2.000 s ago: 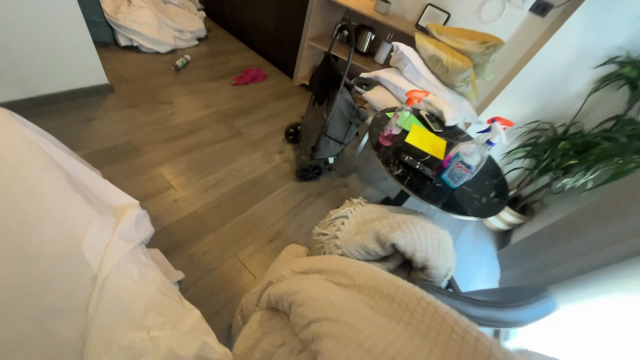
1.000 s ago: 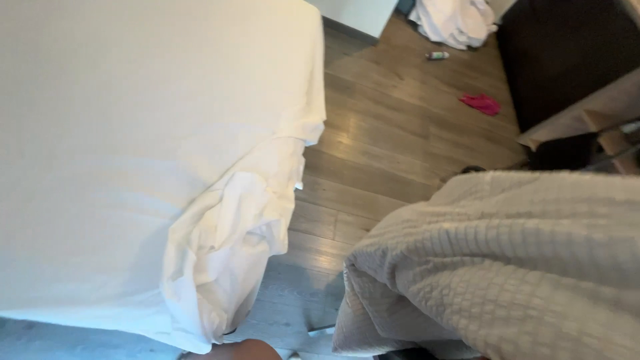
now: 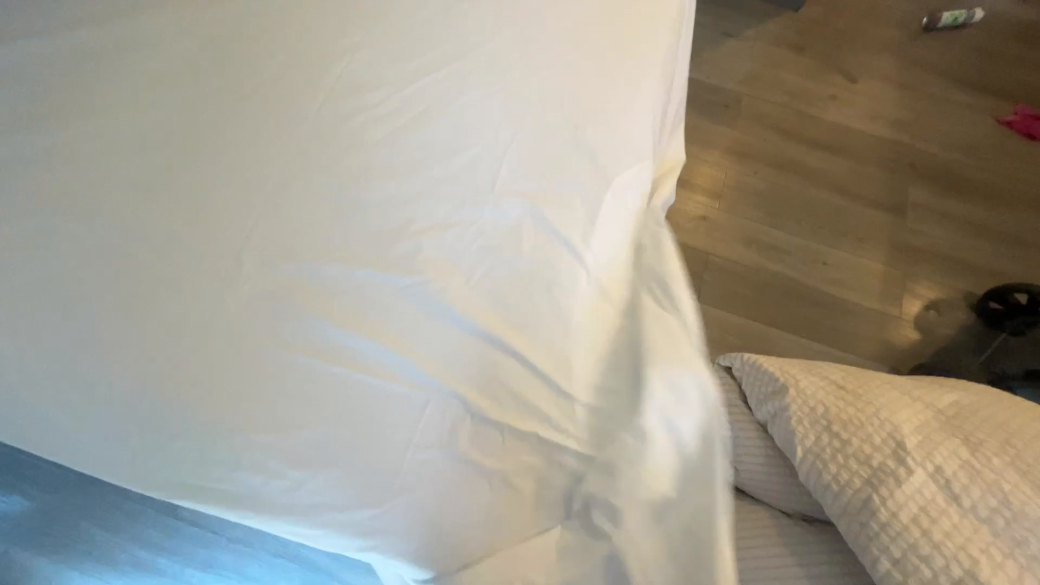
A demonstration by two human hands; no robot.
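Neither my left hand nor my right hand shows in the head view. A white sheet (image 3: 325, 203) covers the bed's top and fills the left and middle. Near the bed's corner the sheet is wrinkled, and its loose part (image 3: 658, 431) hangs bunched and blurred at the lower middle. Just right of this hanging cloth lies a beige textured blanket (image 3: 910, 455), with ribbed fabric under its edge. Whether a hand is under or behind the cloth is hidden.
Wooden floor (image 3: 796, 187) runs along the bed's right side. A bottle (image 3: 952, 19) lies at the top right, with a pink cloth (image 3: 1022, 122) below it. A black wheel (image 3: 1007, 307) stands at the right edge. Bluish-lit floor (image 3: 122, 528) shows at the lower left.
The view has swung from the table and cart to the bed. The sheet's bunched corner is now stretched and hangs more drawn out. A bit of skin at the bottom edge one second ago has left view.
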